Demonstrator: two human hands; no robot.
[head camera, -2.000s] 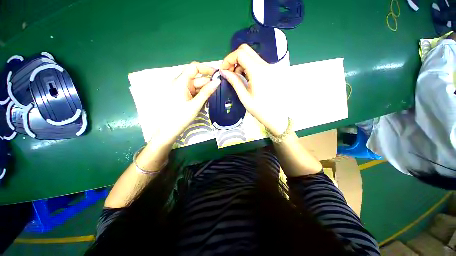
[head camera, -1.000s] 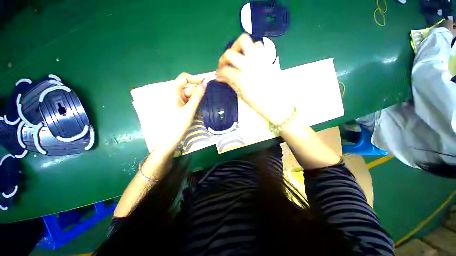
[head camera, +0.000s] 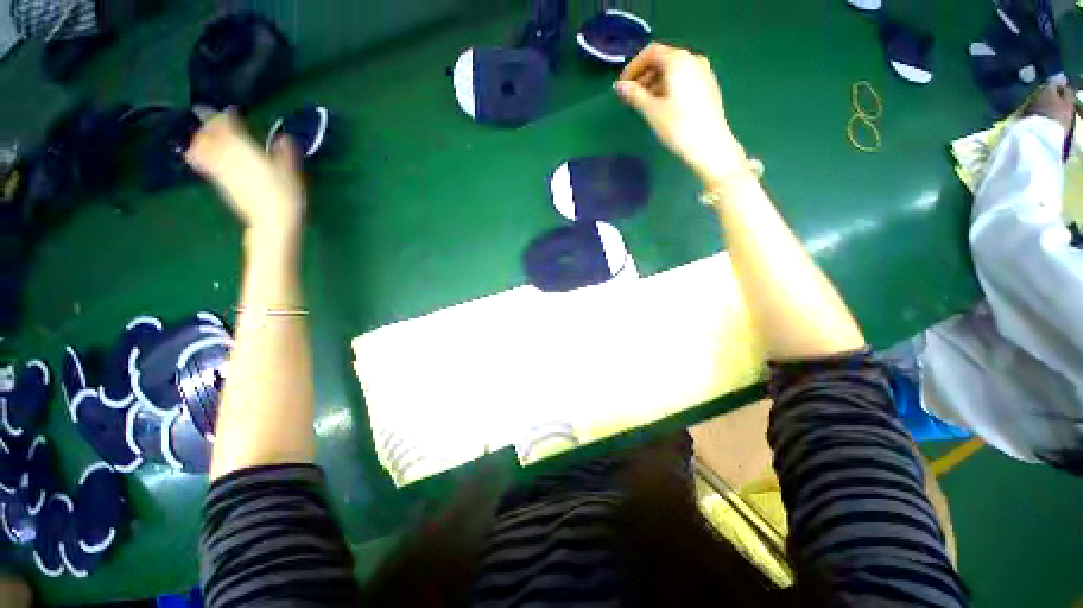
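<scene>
My left hand (head camera: 247, 172) is blurred, stretched far forward at the upper left. A navy piece with a white arc (head camera: 311, 133) is beside its thumb; I cannot tell if they touch. My right hand (head camera: 675, 101) is forward at upper centre, its thumb and fingertips close together, just below another navy piece with white edges (head camera: 614, 38). I cannot tell if the fingertips hold anything. Pale backing sheets (head camera: 558, 362) lie near me, with faint arc rows at the lower edge. Loose navy pieces with white ends (head camera: 612, 188) lie beyond the sheets.
Navy piles with white arcs (head camera: 154, 386) are at left. Dark bundles (head camera: 241, 59) lie at the upper left. Yellow rubber bands (head camera: 865, 116) lie at right. A person in white sleeves (head camera: 1027, 238) works at the right. An open carton (head camera: 739, 445) with yellow paper is below the table edge.
Both hands have left the sheets and moved forward and apart, the left to the upper left. The navy piece between them is gone from the sheets. The view has shifted, showing more of the table.
</scene>
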